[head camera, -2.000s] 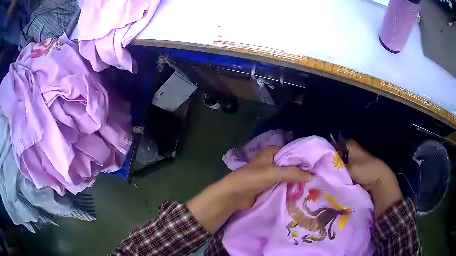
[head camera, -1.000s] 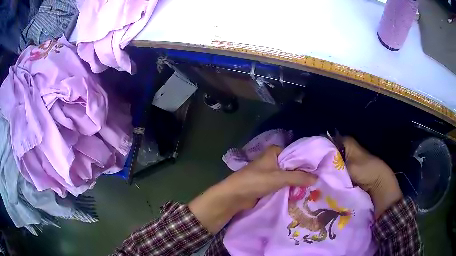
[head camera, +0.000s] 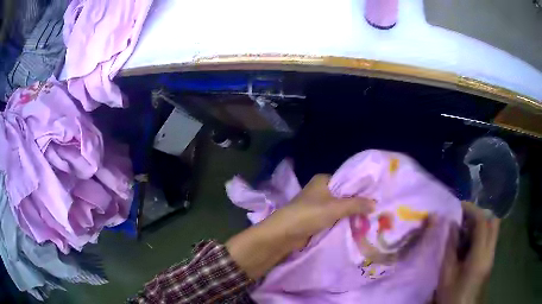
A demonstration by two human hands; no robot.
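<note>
A pink-lilac garment (head camera: 410, 184) is spread over my lap below the table edge, with the brown embroidered motif (head camera: 389, 243) facing up, partly blurred. My left hand (head camera: 324, 208) grips the garment at its left side, thumb on top and fingers under the cloth. My right hand (head camera: 475, 255) is at the garment's right edge, blurred, fingers pointing up. A small dark object, perhaps the snips, shows indistinctly at my right palm. Whether my right fingers also hold cloth is unclear.
The curved white table (head camera: 267, 29) crosses the top, with a yellow tape along its edge. A pink thread cone (head camera: 381, 12) stands on it. Pink garments (head camera: 65, 172) are piled at left over grey cloth (head camera: 35, 261). A clear round tub (head camera: 496, 178) is at right.
The view has shifted. My right hand has moved right and down from the garment's upper edge to its right side. The cloth is spread wider; my left hand still grips it.
</note>
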